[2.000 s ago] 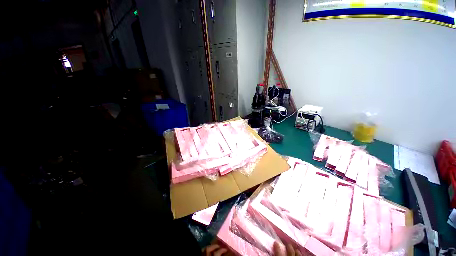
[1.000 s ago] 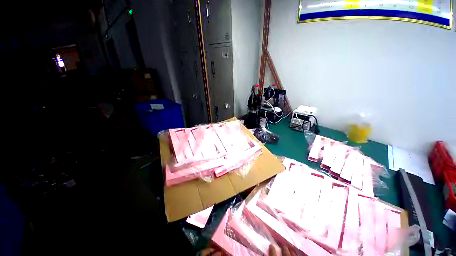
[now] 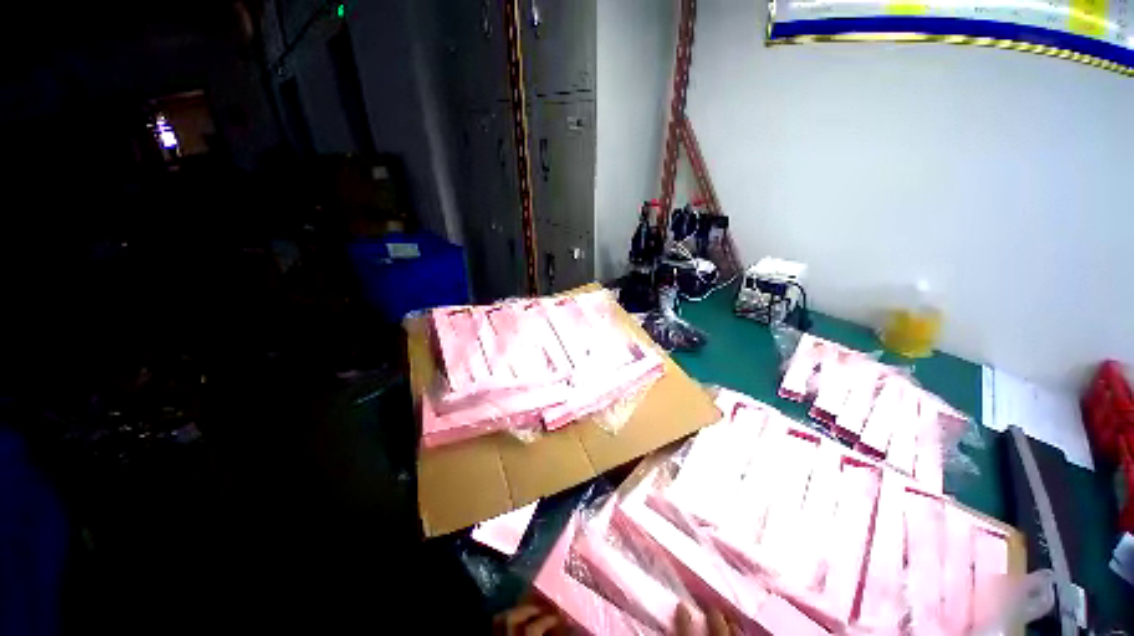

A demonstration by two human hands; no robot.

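Note:
Bagged pink foam trays (image 3: 771, 509) lie in an overlapping stack at the bottom centre and right, with cardboard under them. More bagged pink foam trays (image 3: 535, 360) lie on a brown cardboard sheet (image 3: 497, 478) left of centre. A third bagged group (image 3: 877, 404) lies behind, at the right. My left hand (image 3: 532, 617) is at the bottom edge, cut off, at the left end of the near stack. My right hand (image 3: 703, 619) is also cut off there, its fingertips against the near foam. Whether either hand grips the foam is hidden.
A green bench (image 3: 734, 360) holds a white device (image 3: 771, 290), black equipment, a yellow container (image 3: 914, 329), papers (image 3: 1035, 413) and a long black bar (image 3: 1042, 503). Red bins (image 3: 1110, 416) stand at the right edge. Grey lockers and a blue box (image 3: 410, 273) are behind, left.
The view shifts slightly left and then back. Both hands stay at the near stack's lower edge, and the foam pieces show no clear movement.

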